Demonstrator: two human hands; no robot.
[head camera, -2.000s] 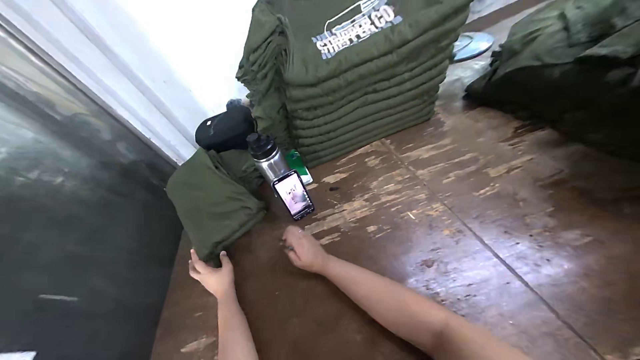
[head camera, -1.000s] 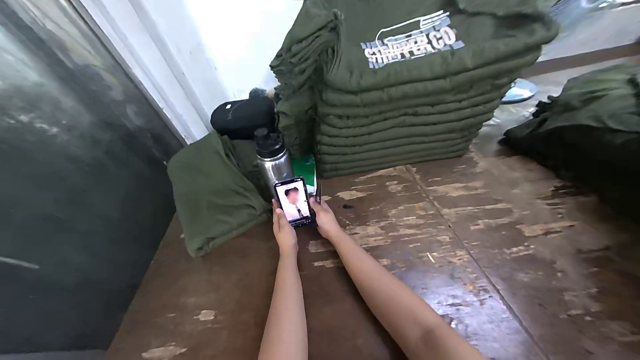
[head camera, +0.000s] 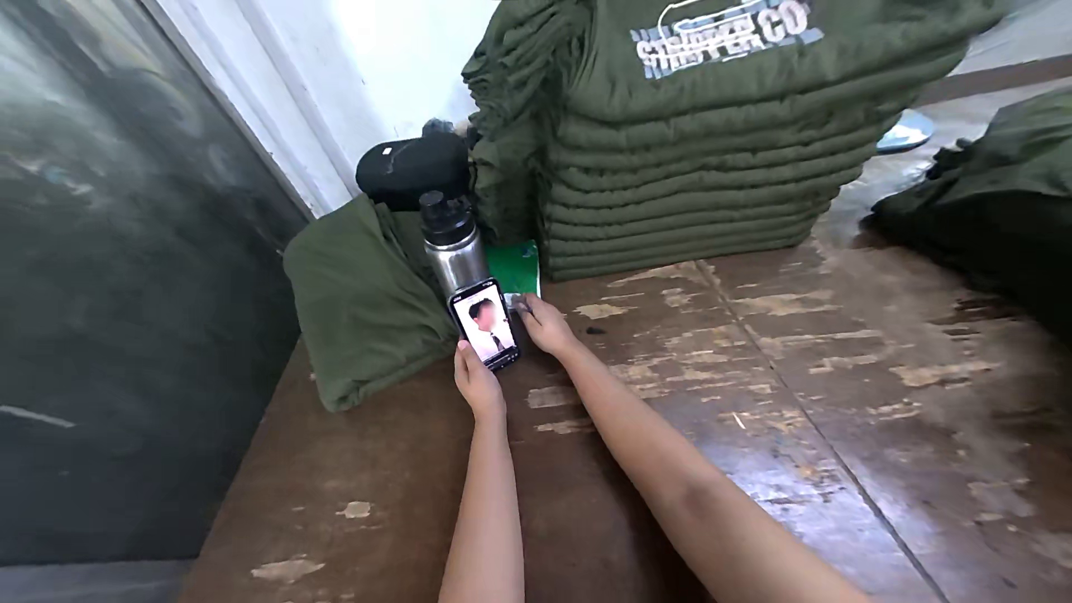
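A smartphone (head camera: 486, 325) with a lit screen leans upright against a steel bottle (head camera: 456, 251) with a black lid. My left hand (head camera: 478, 381) touches the phone's lower left edge, its thumb at the frame; whether it grips the phone cannot be told. To the right of the phone is my right hand (head camera: 543, 322), fingers bent around a small pale thing that is too small to name. Behind that hand stands a green packet or card (head camera: 515, 266). Left of the bottle lies a folded olive green garment (head camera: 356, 310).
A tall stack of folded olive green printed garments (head camera: 687, 184) stands behind the phone. A black case (head camera: 414, 170) rests by the white wall. Dark green cloth (head camera: 997, 201) lies at the right on the worn brown wooden table (head camera: 754, 368). A dark panel (head camera: 126, 293) borders the left.
My left hand has left the folded garment's lower edge and come to the phone. My right hand has moved up beside the phone's right side.
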